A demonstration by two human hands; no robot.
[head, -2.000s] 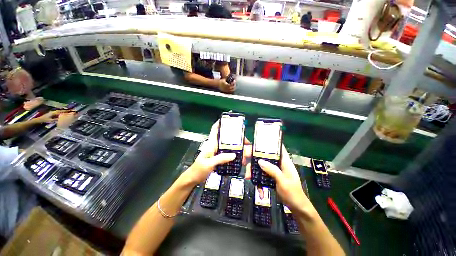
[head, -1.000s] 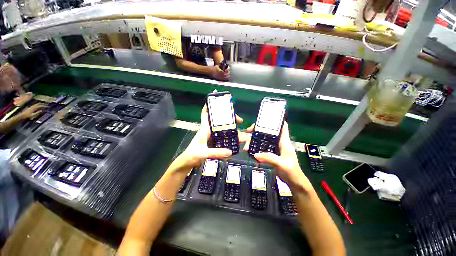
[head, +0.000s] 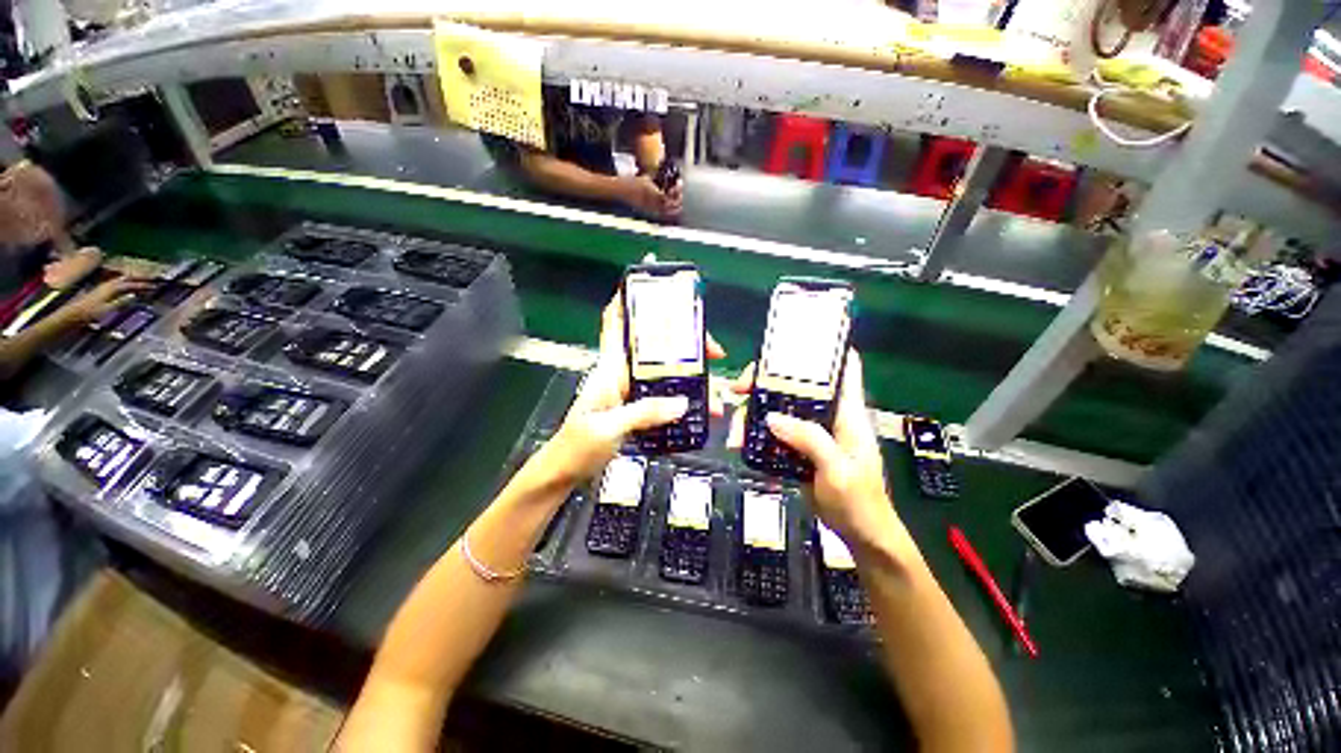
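My left hand [head: 596, 419] holds a black keypad phone [head: 666, 353] upright, its screen glowing white, with the thumb on the keys. My right hand [head: 838, 449] holds another keypad phone [head: 799, 375] beside it, screen also white, thumb on the upper keys. The two phones are apart. Below them lies a clear blister tray [head: 662, 578] with several keypad phones face up in its near row, their screens lit. My hands and forearms hide much of the far row.
Stacked full trays [head: 427, 353] stand at left above a carton [head: 133, 677]. At right lie a spare keypad phone [head: 930, 459], a red pen [head: 993, 591], a smartphone [head: 1059, 518], a tissue [head: 1141, 546] and empty trays [head: 1279, 589]. Other workers' arms show at left and across the belt.
Since the earliest frame both held phones sit higher in view. Over the last second the left phone has turned more upright, and the thumbs have moved up onto the keys.
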